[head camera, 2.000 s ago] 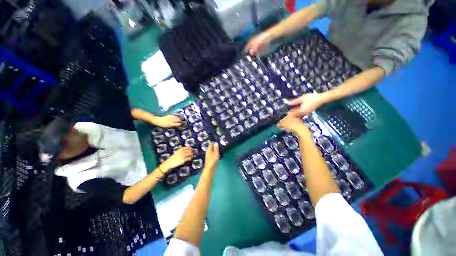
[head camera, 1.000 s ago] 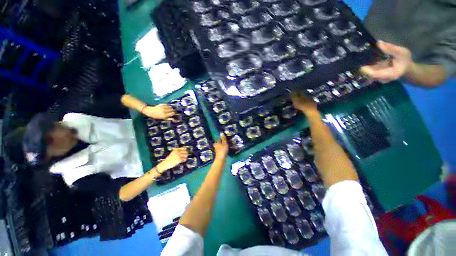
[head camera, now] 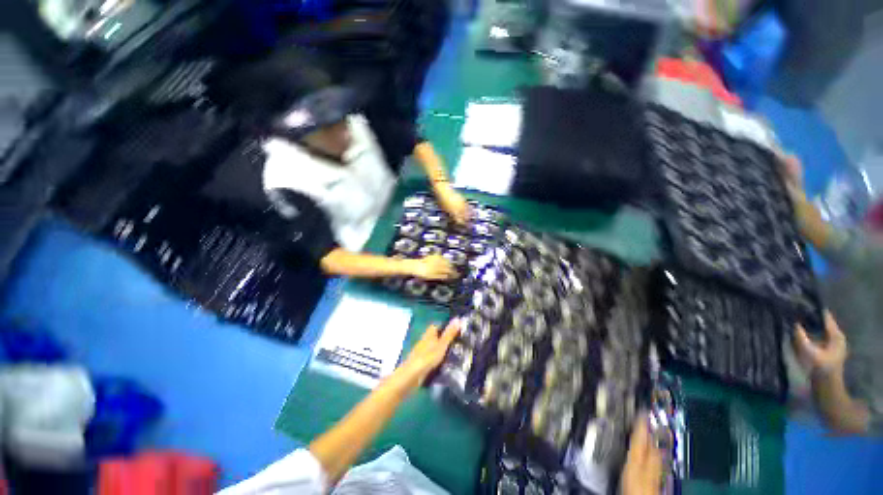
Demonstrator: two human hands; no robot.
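A large black blister tray (head camera: 542, 329) with rows of shiny parts is tilted in front of me and blurred by motion. My left hand (head camera: 433, 350) grips its left edge with bare fingers. My right hand (head camera: 643, 462) is at its near right edge, cut off by the bottom of the picture. Its fingers are blurred but lie on the tray edge. Under the tray's near side another filled tray (head camera: 523, 476) shows in part on the green bench.
A person across on the left has both hands over a smaller filled tray (head camera: 414, 237). Another person on the right holds a filled tray (head camera: 726, 198) above a further tray (head camera: 721, 334). A black tray stack (head camera: 581, 145), white sheets (head camera: 489, 145) and a printed sheet (head camera: 365, 336) lie on the bench.
My hands now hold a tray raised from the bench. The other person's lifted tray has moved away to the right. My view has turned, so the bench shows further right.
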